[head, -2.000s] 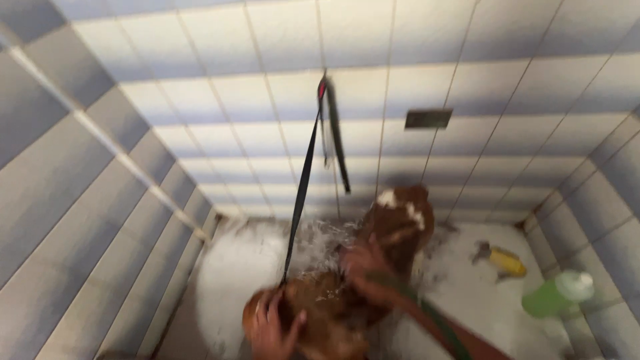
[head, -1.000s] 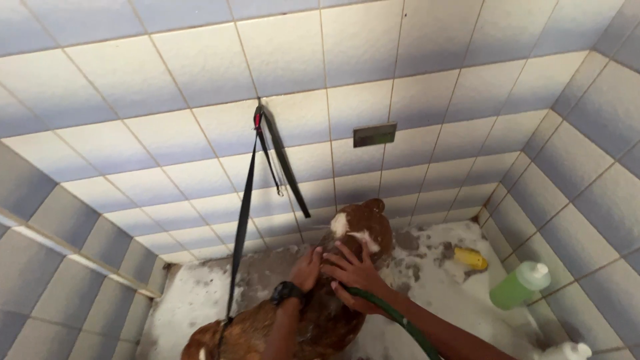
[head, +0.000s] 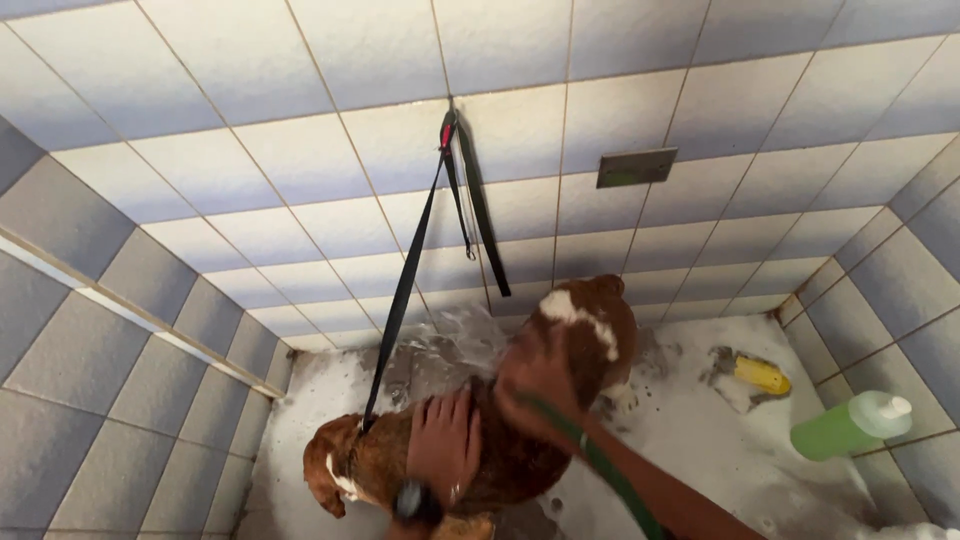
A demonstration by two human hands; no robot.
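Note:
A wet brown and white dog (head: 517,457) stands in a tiled washing area, its head at the lower left and its rump near the back wall. My left hand (head: 446,442), with a dark watch at the wrist, lies flat on its back behind the neck. Over the dog's hindquarters is my right hand (head: 540,382), blurred, with a green hose (head: 619,476) running from it along the forearm; its fingertips are unclear. Water sprays beyond the dog against the wall. A black leash (head: 405,289) runs from the dog's neck up to a wall hook.
White suds (head: 675,457) cover much of the floor. A yellow object (head: 763,375), perhaps a brush, lies at the right. Near the right wall stands a bottle of green liquid (head: 832,431). A second dark strap (head: 480,202) hangs by the leash, and a metal plate (head: 637,167) is on the wall.
My hands were close together near the rump a second ago; now my left hand rests nearer the dog's neck. Water spray shows by the wall.

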